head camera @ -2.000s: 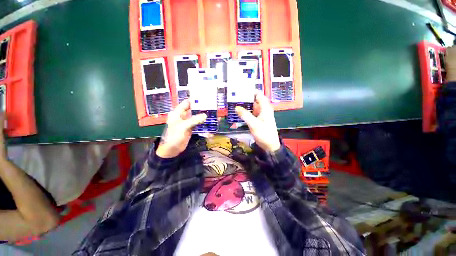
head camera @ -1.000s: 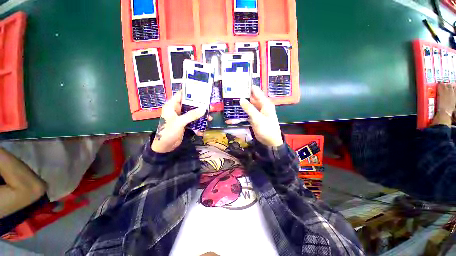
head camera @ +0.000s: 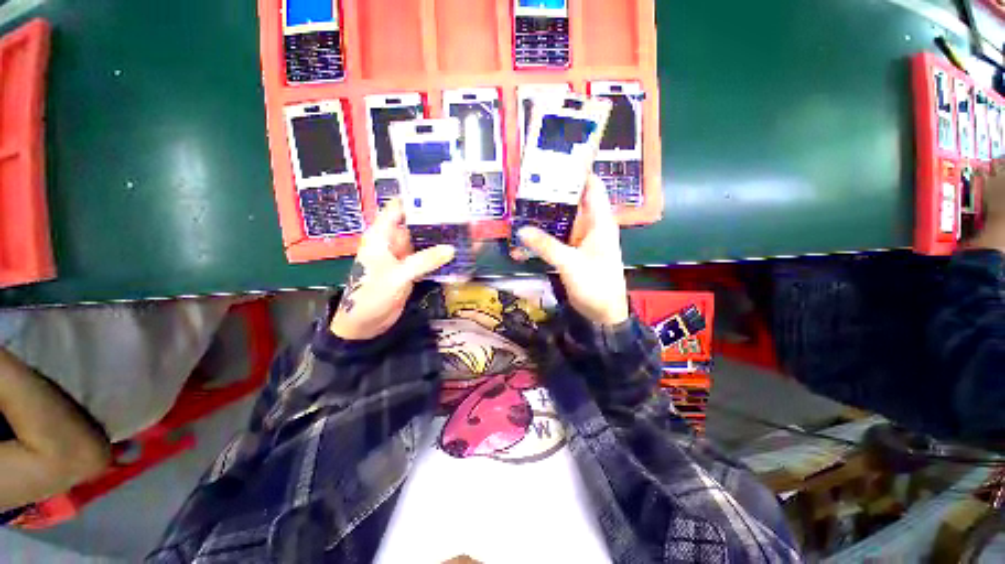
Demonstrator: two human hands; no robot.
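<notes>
My left hand holds a keypad phone upright, its screen lit white with a dark blue block, thumb at the keypad. My right hand holds a second keypad phone, its top tilted right, its screen also lit white with dark blue; the thumb is on its keypad. Both phones are above the near edge of the orange-red phone tray. They partly cover the near-row phones. A dark-screened phone lies in the near left pocket. Two far-row phones show blue screens.
Neighbouring trays stand at left and right on the green bench. A person's hand is at the right tray. An orange-red crate with loose phones sits below the bench edge. A bare arm shows lower left.
The right-hand phone has moved right and its top now tilts right. The left-hand phone has turned more upright. White screens now show dark blue blocks, unlike two seconds ago.
</notes>
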